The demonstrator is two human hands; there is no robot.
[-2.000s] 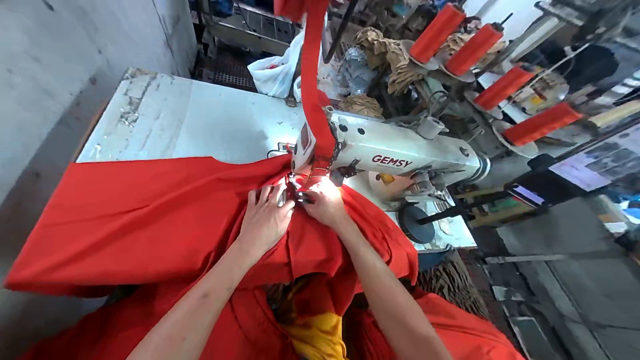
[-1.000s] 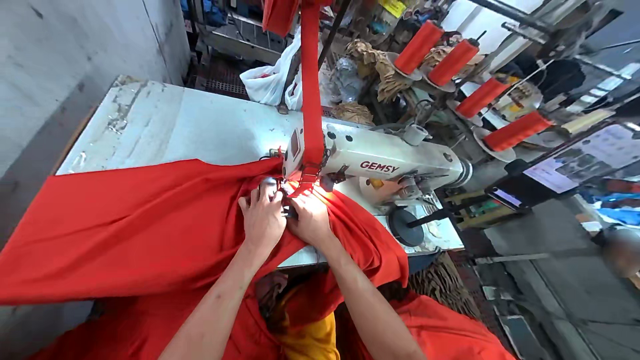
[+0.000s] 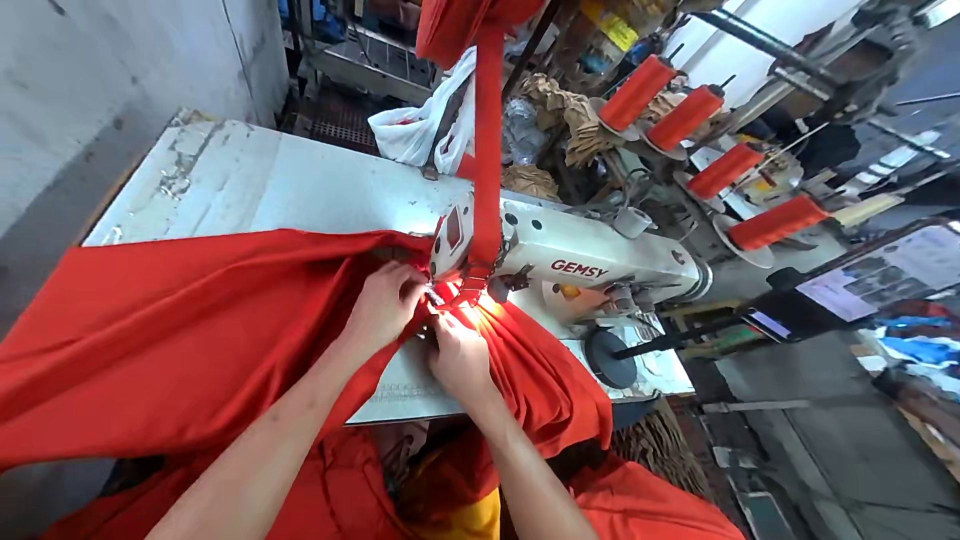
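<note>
Red fabric [image 3: 195, 337] spreads over the left of the sewing table and bunches below the machine, hanging over the front edge. My left hand [image 3: 386, 300] pinches the fabric just left of the lit needle area of a white Gemsy sewing machine [image 3: 592, 255]. My right hand [image 3: 459, 349] grips fabric right below the presser area, its fingertips close to the left ones. A small dark and shiny item shows between the hands; its kind is unclear. A red fabric strip [image 3: 488, 142] runs down from above into a guide at the machine head.
Red thread cones [image 3: 637, 94] stand on a rack at the back right. A phone or tablet on a black stand [image 3: 611, 358] is at the right. A white plastic bag [image 3: 420, 127] lies behind the white table [image 3: 300, 180]; a grey wall [image 3: 135, 97] borders the left.
The fabric in front of the needle has parted, and bare tabletop now shows between and below my hands. My right hand has moved down a little from the needle area.
</note>
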